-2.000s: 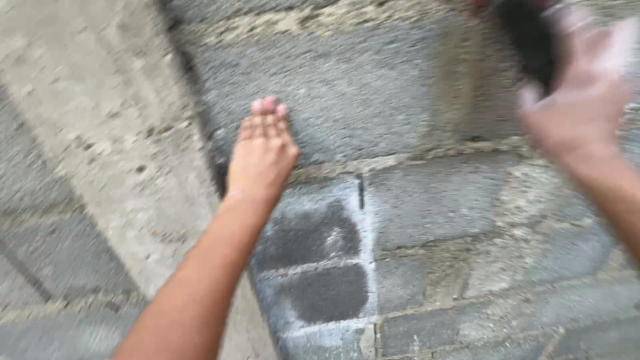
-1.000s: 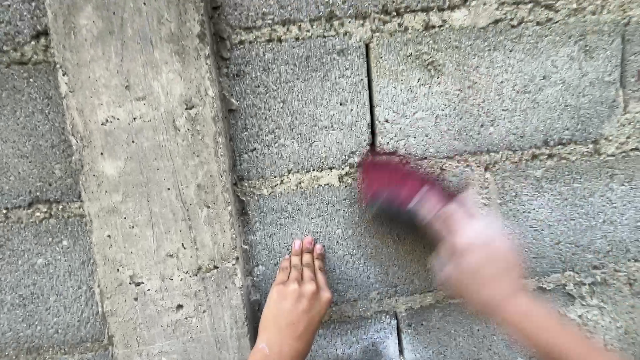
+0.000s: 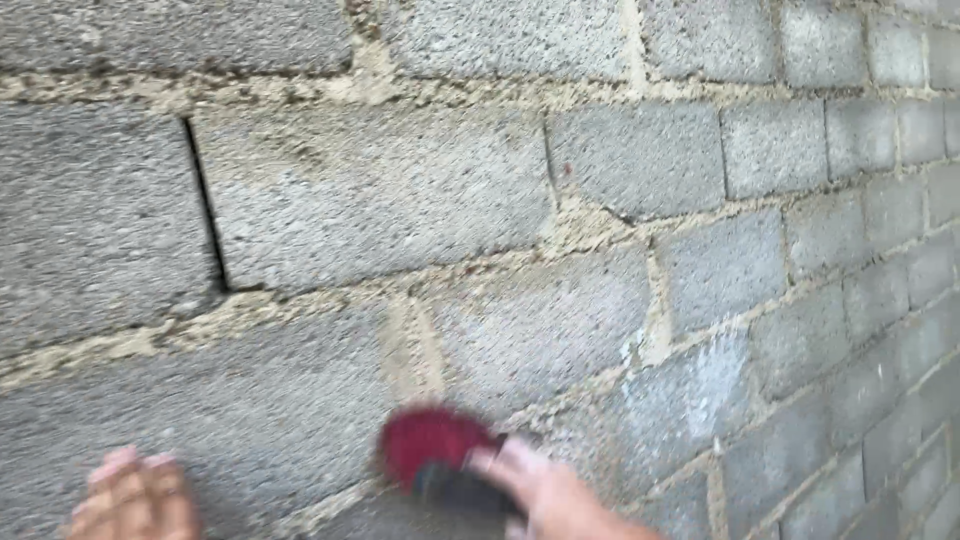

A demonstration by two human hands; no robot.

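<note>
My right hand point(image 3: 544, 480), at the bottom centre-right, is closed around a brush point(image 3: 435, 442) with a dark red head and a black part. Motion blur hides its finer shape. The brush is over the concrete block wall point(image 3: 375, 187), near a mortar joint; whether it touches cannot be told. At the bottom left, my left hand point(image 3: 135, 499) holds nothing, its fingers pointing up and lying close together against a grey block. Only the fingers and part of the back of that hand show.
Rough mortar joints point(image 3: 300, 307) run between the blocks. A dark narrow gap point(image 3: 204, 206) stands between two blocks at the left. White smears point(image 3: 712, 382) mark blocks at the right, where the wall recedes.
The view has swung to the right along the wall, and the concrete column seen earlier is out of sight. My right hand still holds the brush, now lower in view.
</note>
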